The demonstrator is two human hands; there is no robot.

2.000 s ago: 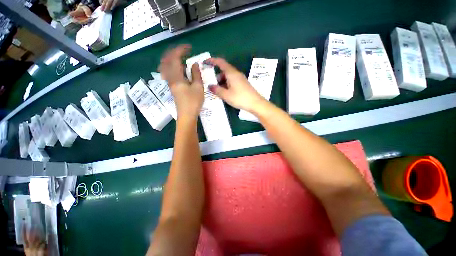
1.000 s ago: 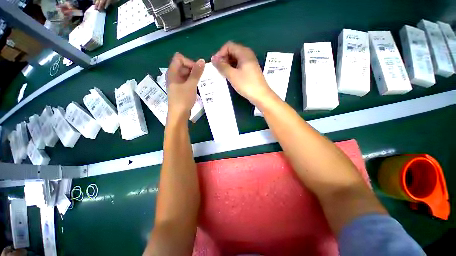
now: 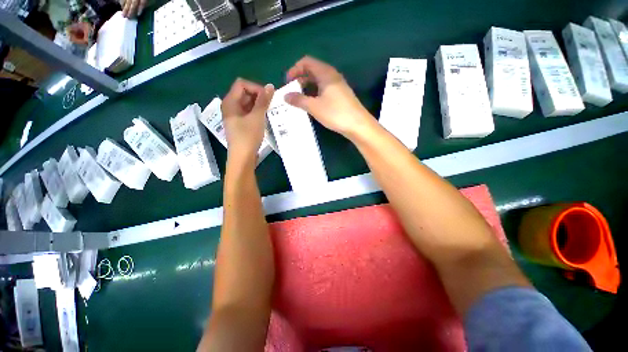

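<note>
A slim white printed carton (image 3: pixel 298 141) lies on the green conveyor belt in front of me, its near end at the pale guide rail (image 3: pixel 344 187). My left hand (image 3: pixel 246 113) is at the left corner of its far end, thumb and fingertips together. My right hand (image 3: pixel 325 96) is at the right corner of the far end, thumb and finger on the carton's top edge. The end flap is mostly hidden by my fingers. Both forearms pass over the pink-red mat (image 3: pixel 365 275).
More cartons stand in a row on the belt, left (image 3: pixel 195 146) and right (image 3: pixel 465 89). An orange round hollow body (image 3: pixel 575 237) is right of the mat. White rings (image 3: pixel 124 267) lie at left. A grey post (image 3: pixel 51 48) crosses upper left, near another person's hand (image 3: pixel 133 7).
The cartons at right have shifted right and away from my hands. The left-hand cartons have shifted slightly right. My hands came together at the carton's far end, the right one now lower on its edge.
</note>
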